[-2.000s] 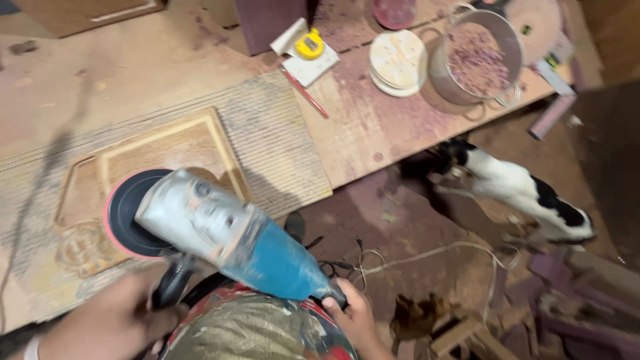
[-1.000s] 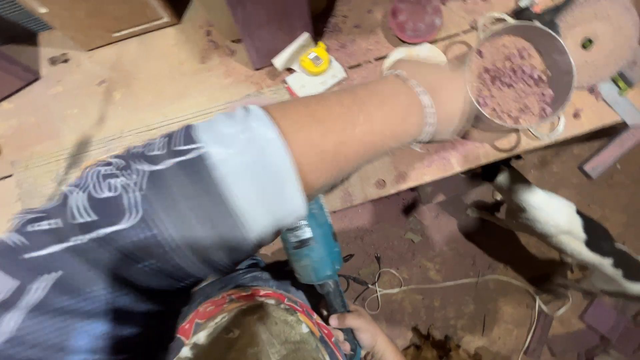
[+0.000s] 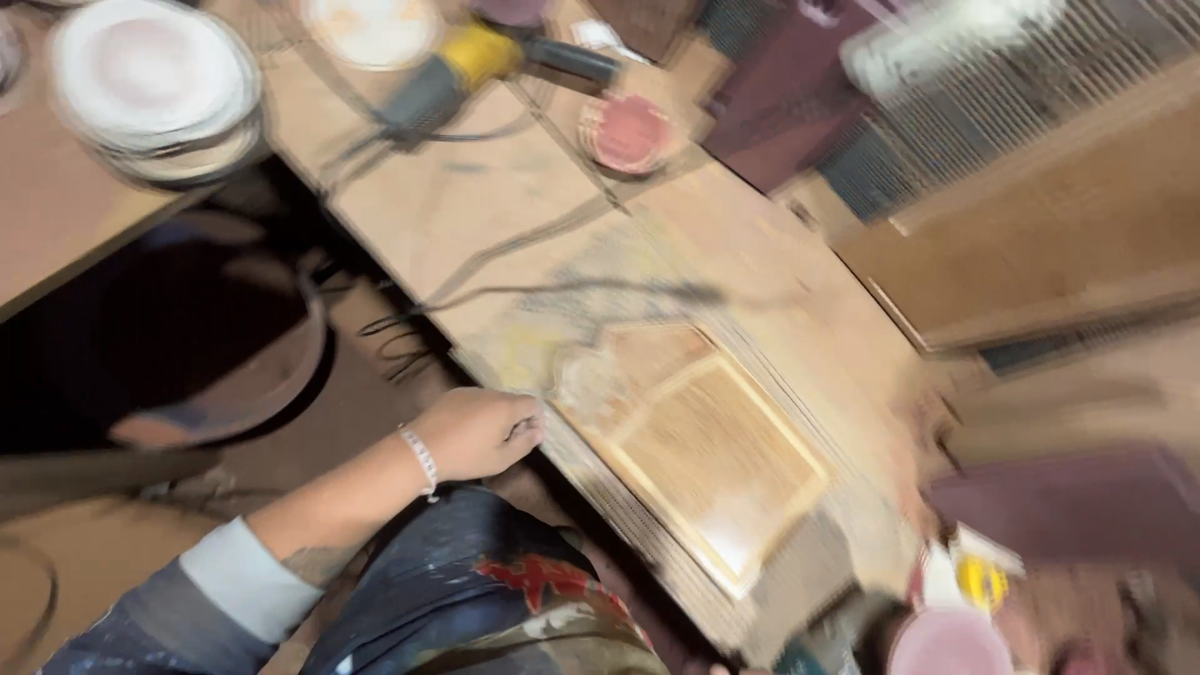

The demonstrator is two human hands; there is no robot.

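Note:
My left hand (image 3: pixel 487 433), a beaded bracelet at its wrist, is curled closed beside the workbench's near edge, with nothing visible in it. Just right of it a wooden board (image 3: pixel 717 459) with a raised pale border and a rounded, carved-looking end lies on a ribbed mat (image 3: pixel 609 502). At the bottom right is the blurred teal and dark power tool (image 3: pixel 811 652), a pink disc (image 3: pixel 952 642) at its head. Of my right hand (image 3: pixel 727 669) only a bit of skin shows at the bottom edge near the tool; its grip is hidden.
A yellow and black power tool (image 3: pixel 459 70) with a cord lies on the far bench near a red round object (image 3: pixel 628 134). White discs (image 3: pixel 155 84) are stacked upper left, above a large round container (image 3: pixel 225 328). A yellow tape measure (image 3: pixel 982 581) is lower right.
The view has swung strongly. My left arm, stretched across towards the pale discs and pot one second ago, is now drawn back with the hand closed by the bench edge.

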